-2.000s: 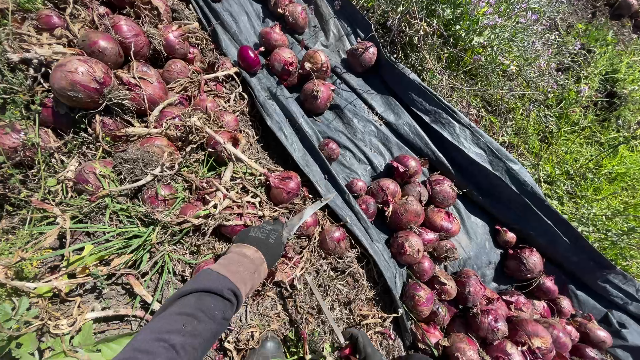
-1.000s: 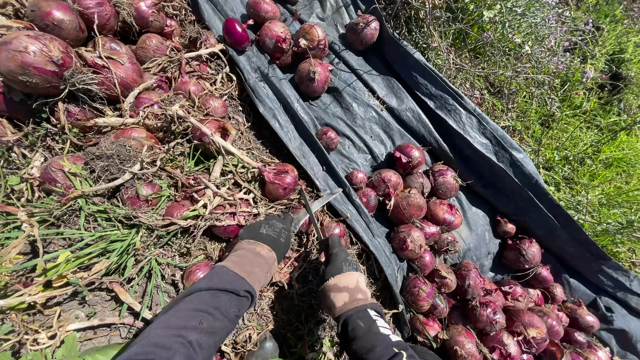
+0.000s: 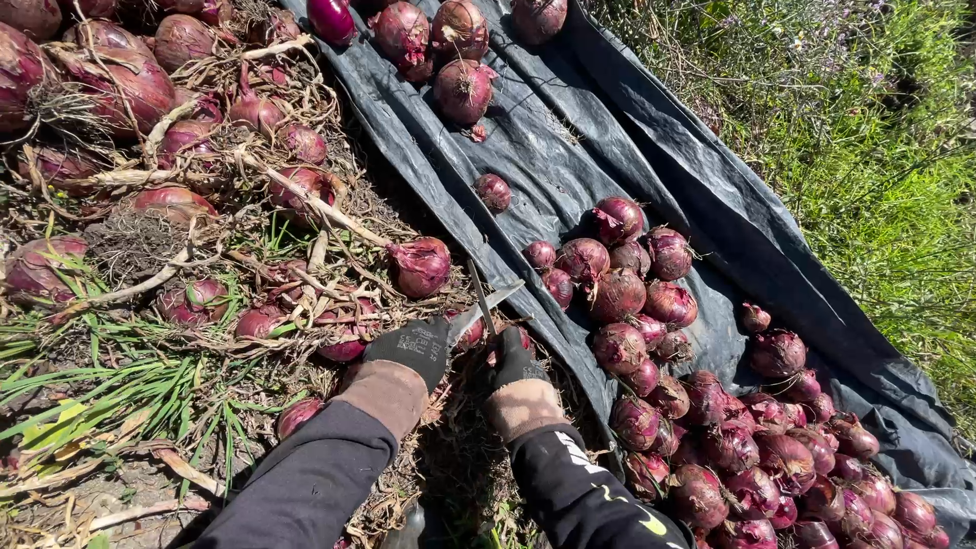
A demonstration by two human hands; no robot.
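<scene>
My left hand [image 3: 412, 352], in a dark coated glove with a brown cuff, grips a knife whose pale blade [image 3: 496, 297] points up to the right. My right hand [image 3: 520, 362], gloved the same way, is closed around a slim metal blade [image 3: 478, 293] that points upward. The two blades cross, one over the other; whether they touch is unclear. Both handles are mostly hidden by the gloves. Just above my left hand lies a red onion [image 3: 421, 267] with a long dry stem. Other onions lie partly hidden behind my hands.
Red onions with dry tops and roots [image 3: 122, 88] cover the ground at left. A dark plastic sheet [image 3: 534, 160] runs diagonally, bearing loose onions and a large heap of topped onions [image 3: 762, 457] at lower right. Green grass [image 3: 877, 229] grows beyond it.
My right hand has come up from the bottom edge to beside my left hand. The two blades, apart two seconds ago, now cross. The view has shifted somewhat.
</scene>
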